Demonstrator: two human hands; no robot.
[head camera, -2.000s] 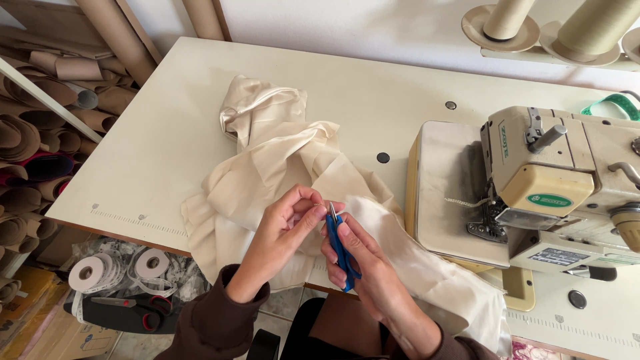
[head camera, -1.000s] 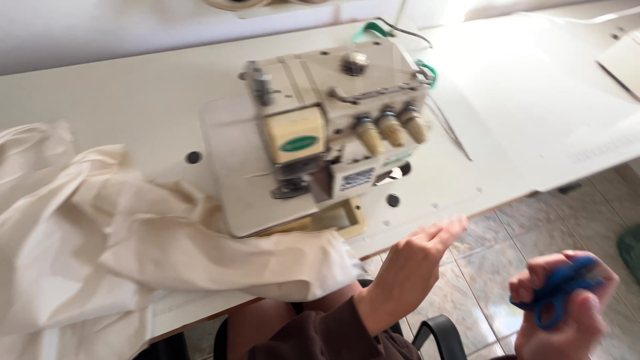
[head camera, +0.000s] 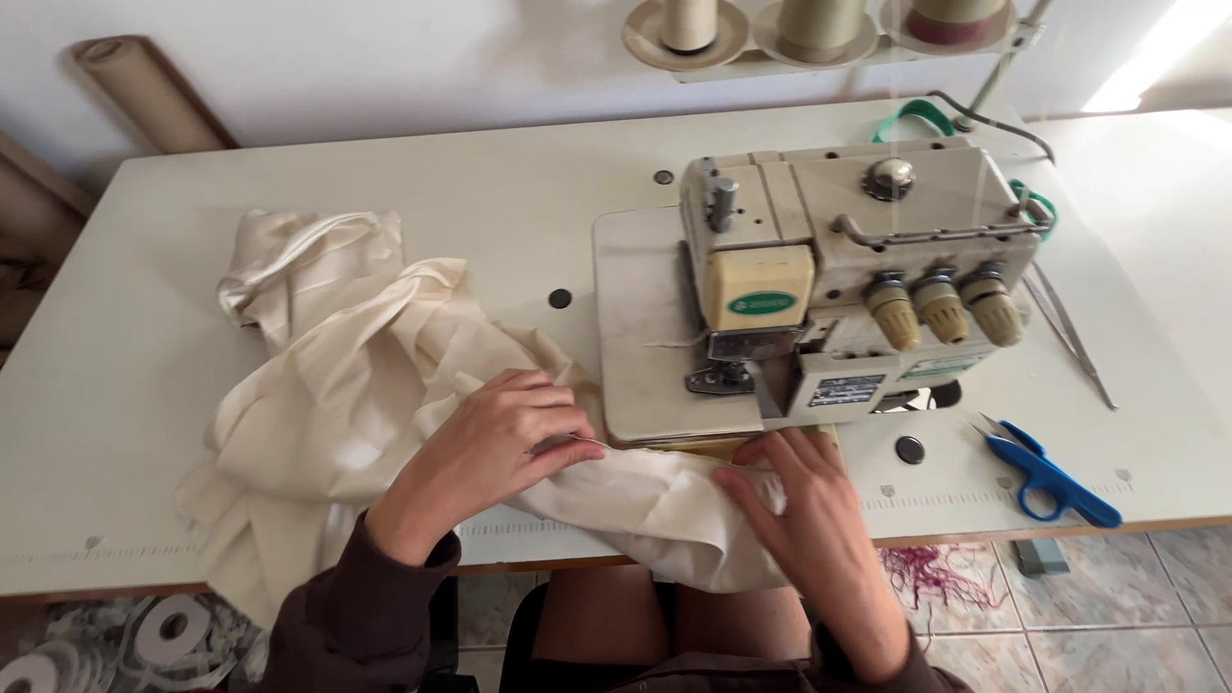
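Observation:
Cream satin-like fabric (head camera: 327,404) lies bunched across the left and middle of the table, one part hanging over the front edge. My left hand (head camera: 491,452) pinches its edge between thumb and fingers, just in front of the machine's plate. Farther right along the same edge, my right hand (head camera: 799,500) grips the cloth with thumb and fingers. Behind both hands stands an overlock sewing machine (head camera: 857,221), its presser foot (head camera: 722,377) away from the fabric. Blue-handled thread snips (head camera: 1049,476) rest on the table to the right of my right hand.
Long metal tweezers (head camera: 1070,337) lie right of the machine. Thread cones (head camera: 818,29) stand on a rack behind. A paper roll (head camera: 149,91) leans at the back left. Rolls of tape (head camera: 173,628) sit below the left front edge, and magenta thread scraps (head camera: 934,582) lie on the floor.
The blue snips, in my right hand before, now lie on the table. Both hands have come to the fabric edge in front of the machine. The view has swung right, then partly back.

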